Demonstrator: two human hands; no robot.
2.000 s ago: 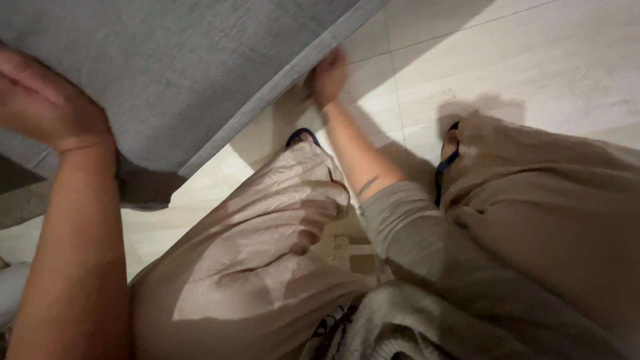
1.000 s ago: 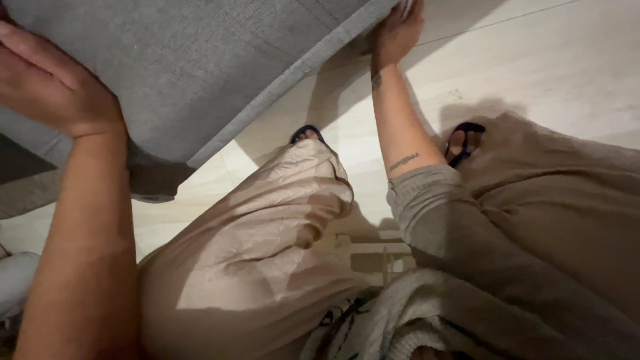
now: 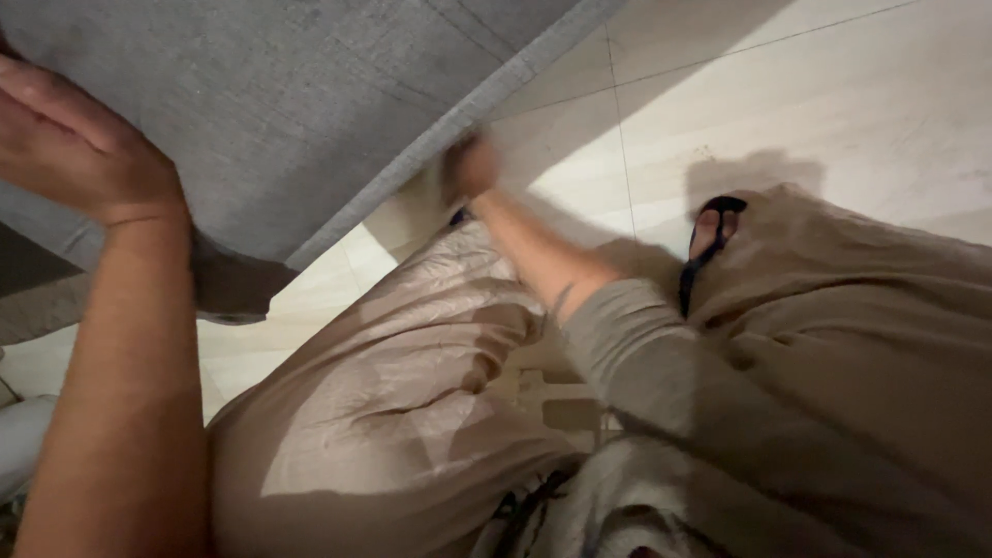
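Grey fabric upholstery, seemingly of a sofa [image 3: 310, 101], fills the upper left. My left hand [image 3: 85, 147] lies at its surface near the left edge of the view; the fingers run partly out of frame, and I cannot tell whether they grip the fabric. Beside the long lower edge of the upholstery is my right hand [image 3: 470, 167], blurred by motion. Its fingers are partly hidden toward the side of the furniture, and whether it holds anything cannot be made out.
A dark furniture foot [image 3: 236, 287] stands below the upholstery's corner. My legs in beige trousers [image 3: 387, 372] are spread over pale floor tiles [image 3: 697, 108], with a dark sandal [image 3: 709, 225] on one foot. Part of a light plastic stool [image 3: 562, 395] shows between my legs.
My right hand was farther up along the upholstery's edge a second ago and has come back down toward my knee. My left hand has stayed at the grey fabric.
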